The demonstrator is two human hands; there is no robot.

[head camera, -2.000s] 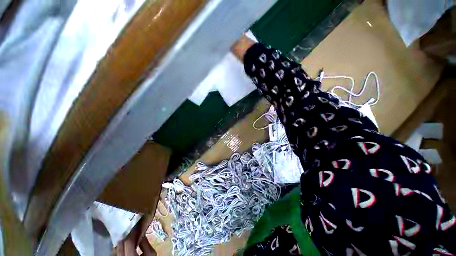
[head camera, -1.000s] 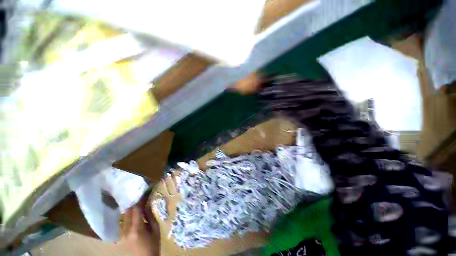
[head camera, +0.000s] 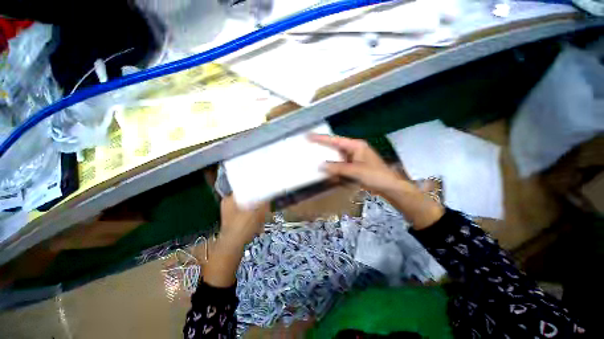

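Observation:
A flat white leaflet or booklet [head camera: 281, 165] is held over the green belt, just below the grey-edged shelf. My right hand [head camera: 371, 172] grips its right end, fingers on top. My left hand [head camera: 242, 222] holds its lower left corner from below; those fingertips are hidden behind it. Something clear or grey shows behind the leaflet's left end; I cannot tell what. A large heap of thin white cables [head camera: 298, 265] lies on the cardboard ledge nearer to me.
White sheets [head camera: 460, 169] lie right of my right hand. A pale plastic bag [head camera: 559, 109] is at the far right. The shelf [head camera: 371, 86] crosses above the belt, with a blue hose [head camera: 199, 58] over it. A few loose cables [head camera: 187, 268] lie left of the heap.
My left hand has moved up and right from the lower left. My right hand has come down to the leaflet. The view has shifted, showing more shelf and the hose.

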